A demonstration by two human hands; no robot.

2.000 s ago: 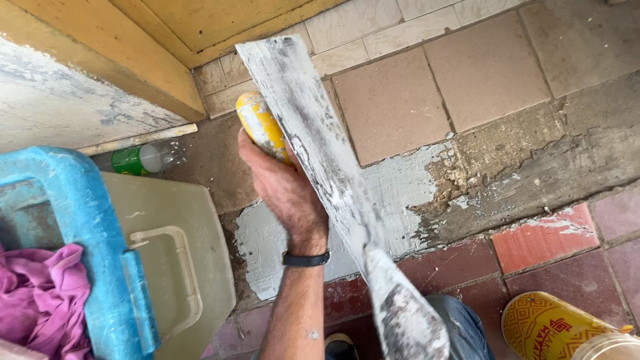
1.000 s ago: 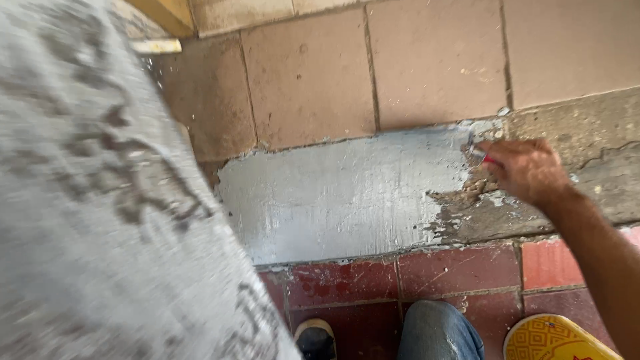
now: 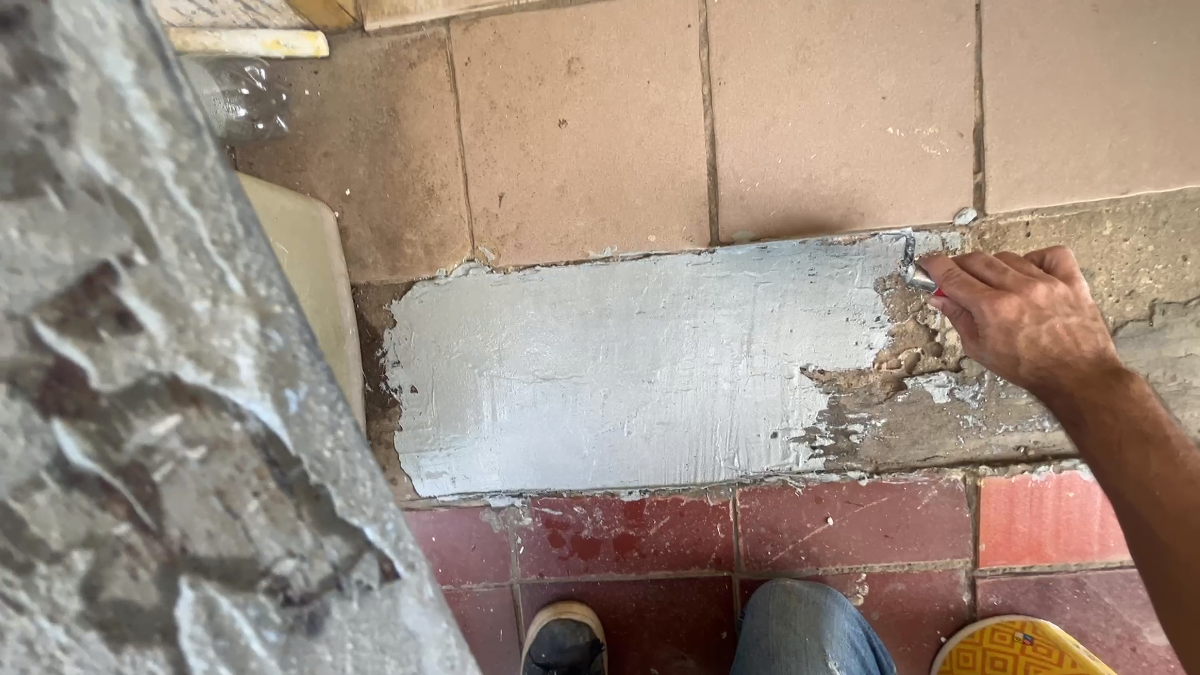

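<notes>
My right hand [image 3: 1027, 314] grips a small scraper [image 3: 915, 272] with a bit of red showing at its handle. The scraper's narrow end touches the upper right end of a smooth patch of grey-white paste [image 3: 609, 375] on the floor. Beyond that end lies rough, bare concrete [image 3: 1059, 234]. A large paste-smeared blade [image 3: 187, 394] looms blurred and very close at the left. My left hand is out of view, and whatever holds this blade is hidden.
Beige tiles [image 3: 581, 122] border the patch above, red tiles [image 3: 619, 534] below. A pale plastic container [image 3: 314, 272] and a clear bottle [image 3: 244, 98] are partly hidden at left. A shoe [image 3: 564, 637], a jeans-covered knee [image 3: 806, 628] and a yellow patterned lid-like object [image 3: 1022, 647] line the bottom.
The broad blade now fills the left side. My left hand, seen two seconds ago with the yellow handle, is out of view. My right hand has come into view over the patch's right end.
</notes>
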